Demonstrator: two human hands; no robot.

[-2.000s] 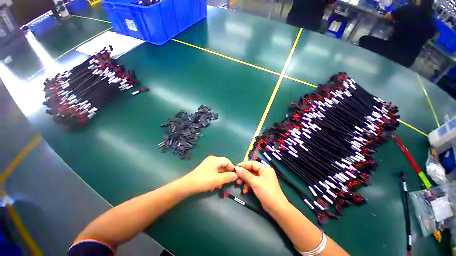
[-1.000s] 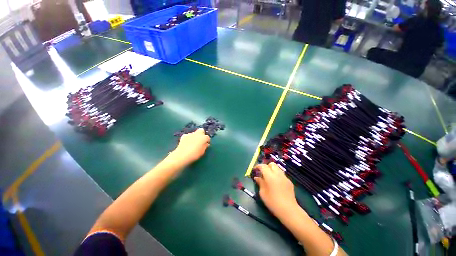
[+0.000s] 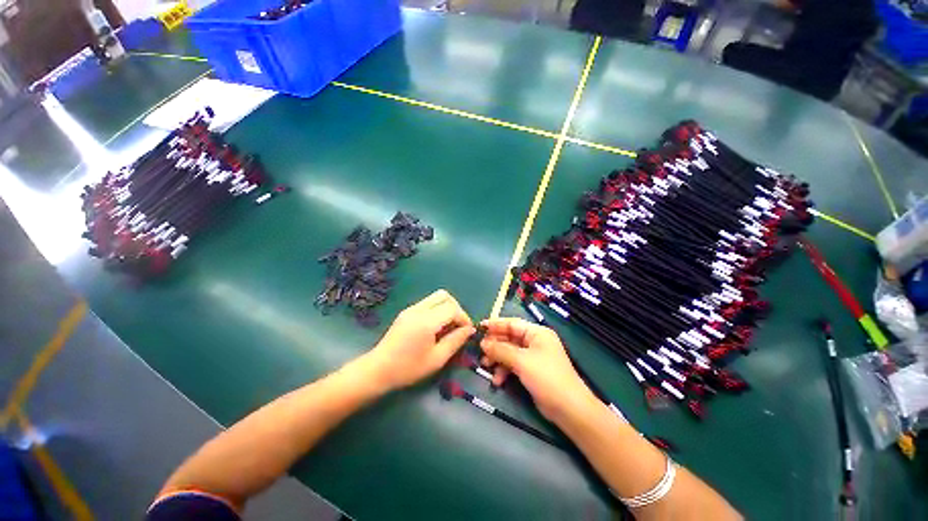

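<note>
My left hand [image 3: 427, 336] and my right hand [image 3: 529, 361] meet fingertip to fingertip at the near middle of the table. Between the fingertips is a small dark connector end [image 3: 478, 334], mostly hidden by the fingers. My right hand holds the harness at this end. My left fingers are pinched at it; a tiny black part there is too small to make out. One harness [image 3: 509, 419] lies on the table just below my hands, its red and black end to the left. A loose heap of small black parts [image 3: 368, 267] lies ahead and to the left.
A large fanned harness pile [image 3: 661, 270] lies at right, a smaller one [image 3: 168, 198] at far left. A blue bin [image 3: 295, 51] stands at the far edge on white paper [image 3: 193, 102]. A red and green stick [image 3: 845, 295], a single harness [image 3: 838, 407] and clear bags [image 3: 890, 392] lie at right.
A second ago my left hand was at the black heap and my right hand at the large pile's near edge. Both have come together, with a connector end between them. The camera view has shifted.
</note>
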